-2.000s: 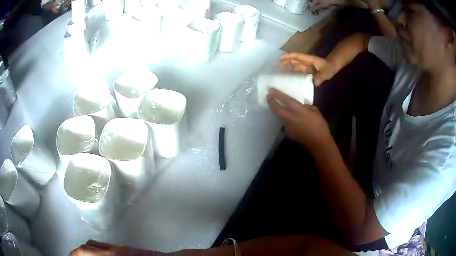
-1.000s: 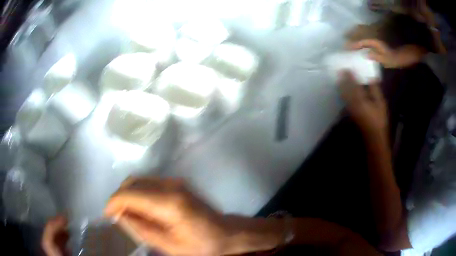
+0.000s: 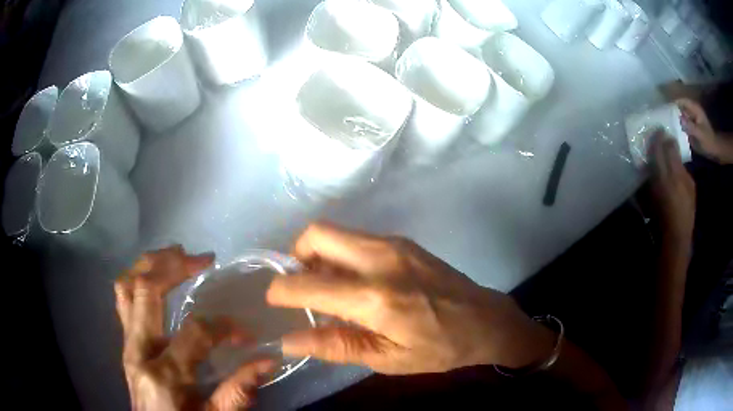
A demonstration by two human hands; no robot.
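Observation:
A white housing point(image 3: 245, 293) is low in front of me, mouth towards the camera, with clear film glinting round its rim. My left hand point(image 3: 169, 337) holds its left side, fingers bent around and over the rim. My right hand point(image 3: 386, 301), with a silver bracelet on the wrist, holds its right rim with thumb and fingers. The housing's lower body is hidden by the hands and the frame. Which finger grips film and which grips plastic cannot be told.
Several bagged housings point(image 3: 354, 104) stand mouth up on the white table point(image 3: 450, 217), with another group point(image 3: 153, 72) at left. A dark strip point(image 3: 556, 173) lies at right. At the far right a neighbour's hands hold a white housing point(image 3: 655, 132).
The view has swung left and down. My left hand has come fully into view, and both hands are now around a housing that was not visible before. The neighbour still handles a housing.

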